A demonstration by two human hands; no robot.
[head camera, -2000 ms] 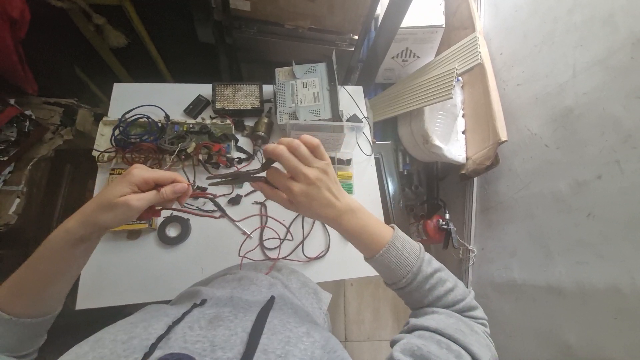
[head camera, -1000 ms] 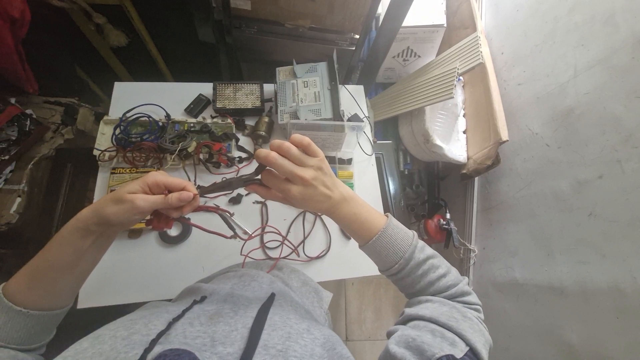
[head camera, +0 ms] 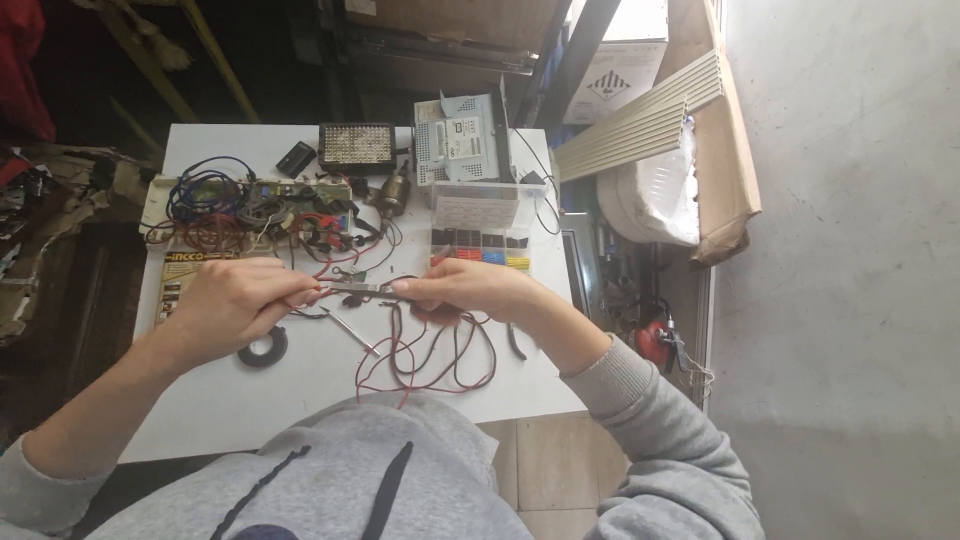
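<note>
My left hand (head camera: 244, 304) pinches the end of a thin red wire (head camera: 322, 292) between thumb and fingers. My right hand (head camera: 469, 289) grips a flat, silver-grey metal hand tool (head camera: 358, 287), its tip pointing left and meeting the wire by my left fingertips. Something red shows under the right palm; whether it is the tool's handle I cannot tell. Loops of red and black wire (head camera: 420, 367) lie below the right hand. A pointed metal tool (head camera: 352, 331) and a roll of black tape (head camera: 262, 347) rest on the white table between and below my hands.
Behind the hands are a circuit board with tangled wires (head camera: 247, 206), an LED light panel (head camera: 358, 144), a metal-cased unit (head camera: 457, 142), a small motor-like part (head camera: 393, 196) and an open plastic box (head camera: 480, 247) of coloured sleeves. A dark curved handle (head camera: 516, 343) lies at right.
Dark pliers were in my right hand earlier; it now grips a silver-grey tool. The red-handled item beneath my left hand no longer shows there.
</note>
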